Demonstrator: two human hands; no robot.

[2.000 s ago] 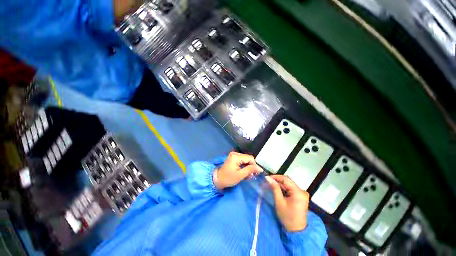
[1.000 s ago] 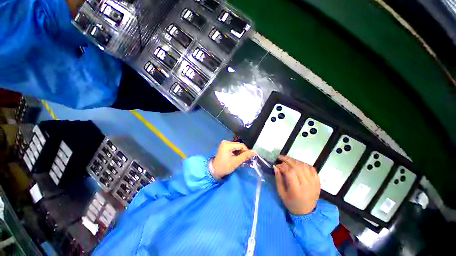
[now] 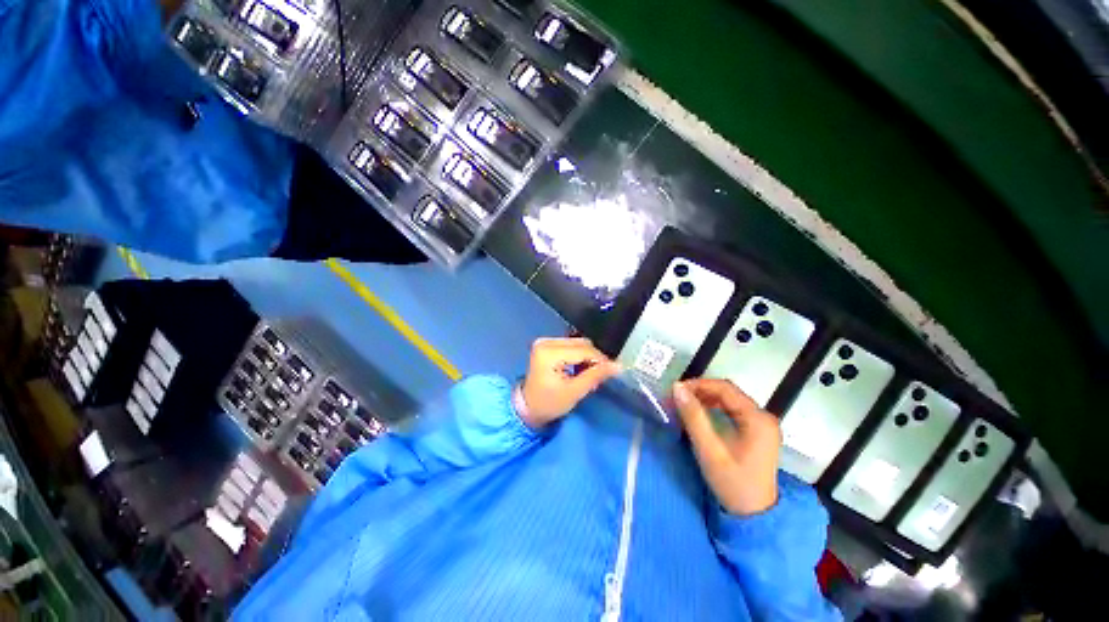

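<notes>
My left hand [image 3: 566, 380] pinches a thin whitish clear strip [image 3: 648, 391] between thumb and fingers. The strip slants down towards my right hand [image 3: 732, 447], whose fingertips are close to it; whether they grip it I cannot tell. Both hands are over the near edge of a black foam tray [image 3: 799, 407]. The tray holds a row of several pale green phones with dark camera circles. The leftmost phone [image 3: 684, 318] shows a printed label low on its back. The rightmost phone [image 3: 957, 484] also has a white label.
Shiny crinkled film [image 3: 596, 237] lies on the dark bench left of the foam tray. Beyond it are clear blister trays [image 3: 456, 140] of dark parts, beside a person's blue sleeve [image 3: 110, 134]. A green surface [image 3: 839, 158] curves behind. More trays [image 3: 274, 389] stand at lower left.
My right hand has come off the lower end of the leftmost phone, and its label now shows. The strip is now seen slanting between my hands.
</notes>
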